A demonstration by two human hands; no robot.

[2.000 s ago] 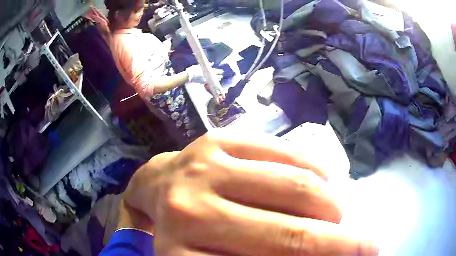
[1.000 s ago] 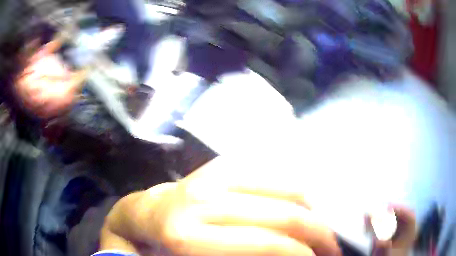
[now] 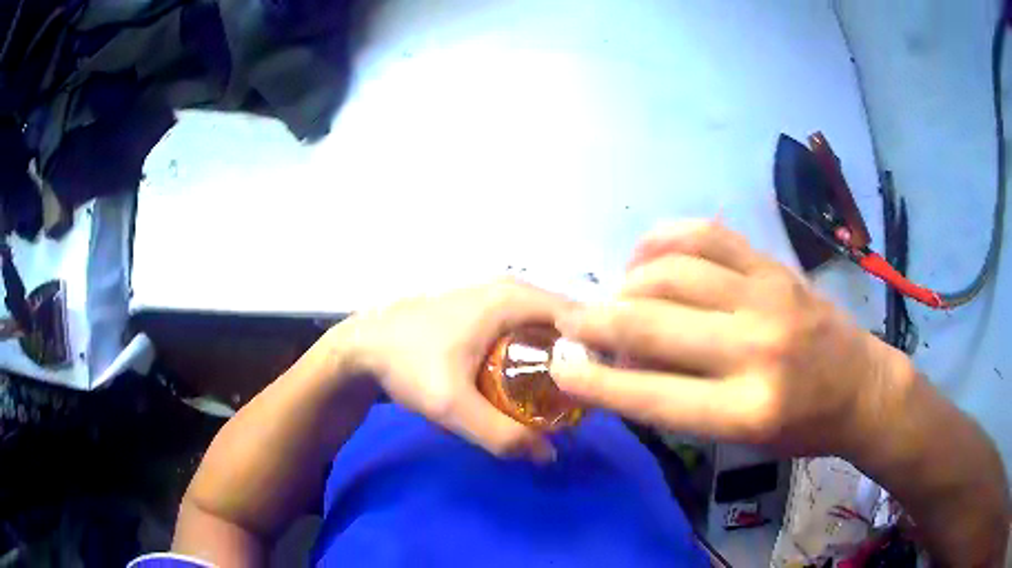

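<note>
An amber bottle (image 3: 522, 383) is held in front of my blue top, just past the table's near edge. My left hand (image 3: 449, 355) is curled around its left side, thumb below it. My right hand (image 3: 721, 344) is at the bottle's right side, its fingertips on a small white part (image 3: 570, 359) at the bottle. Whether this is the neck or the cap I cannot tell, as the fingers partly hide it.
An iron (image 3: 819, 200) with a red-orange sleeve (image 3: 904, 280) on its cord lies at the white table's (image 3: 244, 222) right edge. Dark garments (image 3: 255, 67) are heaped at the back left. A bin with scraps (image 3: 843, 505) is below right. Part of a machine bed (image 3: 105, 288) shows at left.
The view has swung to the right and down. The seated person has left the picture. Both hands are now together at the amber bottle, which was not visible before. The iron has come into view.
</note>
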